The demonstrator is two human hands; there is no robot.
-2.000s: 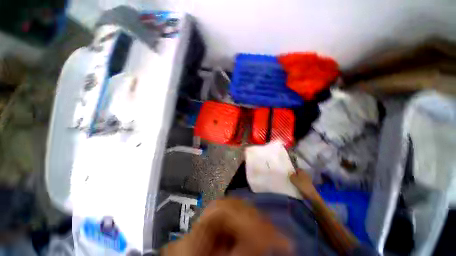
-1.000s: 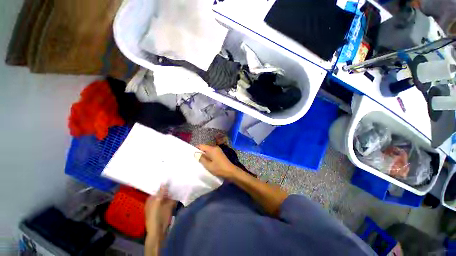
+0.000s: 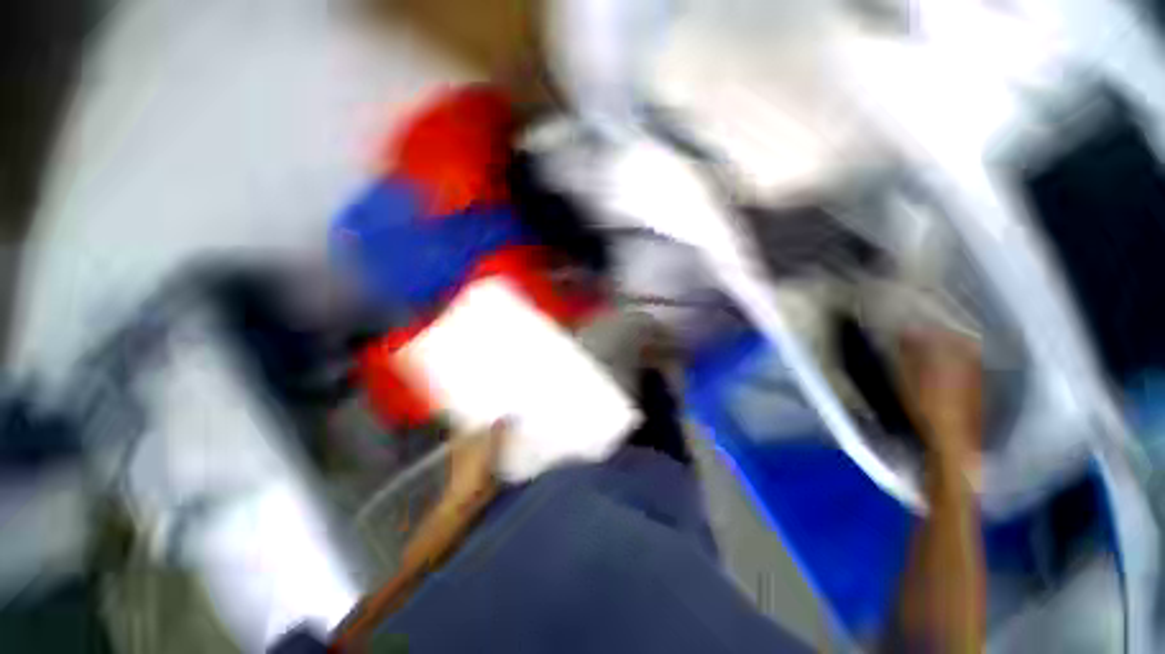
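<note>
The frame is strongly blurred. My left hand (image 3: pixel 475 463) holds the lower edge of a white cut piece or stack (image 3: pixel 521 373), which lies over my lap at the centre. My right hand (image 3: pixel 939 371) is at the right, over the inside of the white sewing tub (image 3: pixel 799 383). Its fingers are too blurred to tell whether they hold anything. Dark and pale cloth (image 3: pixel 818 236) shows in the tub beside the hand.
A red stool (image 3: pixel 399 383) shows behind the white piece. A red-orange bundle (image 3: pixel 450 143) lies on a blue basket (image 3: pixel 406 243) beyond it. A blue crate (image 3: pixel 818 498) is under the tub. A white machine table (image 3: pixel 256 486) is at the left.
The view has turned and blurred. My right hand has let go of the white piece and moved right to over the tub. My left hand still holds the piece.
</note>
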